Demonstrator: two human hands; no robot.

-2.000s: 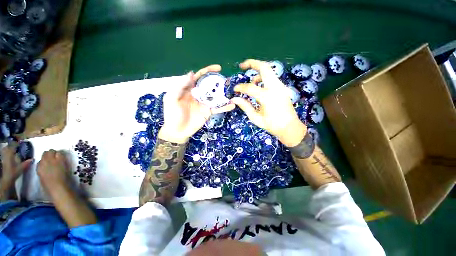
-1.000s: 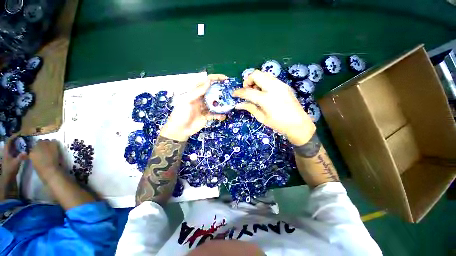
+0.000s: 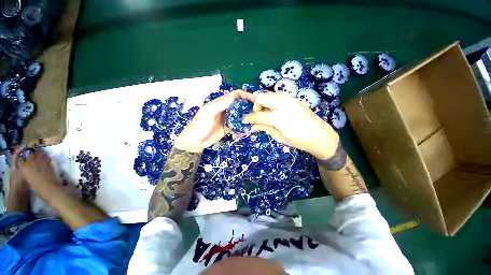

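Note:
My left hand (image 3: 207,126) holds a round unit (image 3: 237,115) with a blue circuit board facing up, above the board heap. My right hand (image 3: 290,121) is at the unit's right side, with fingers on the blue board. The housing's rim is mostly hidden by my fingers. A heap of round blue circuit boards (image 3: 269,174) with tangled white wires lies below both hands. White-faced round housings (image 3: 291,70) are grouped behind and right of my right hand.
An open cardboard box (image 3: 401,161) stands at the right. A white sheet (image 3: 107,118) carries small dark parts (image 3: 89,174) at the left. A co-worker in blue (image 3: 70,241) works at the lower left. Brown cardboard (image 3: 54,96) and dark units (image 3: 25,110) lie beyond. A small white piece (image 3: 240,24) lies on the green surface.
The white face held toward the camera is replaced by a blue board face in the housing. My hands have closed in around the unit. The small white piece has moved right.

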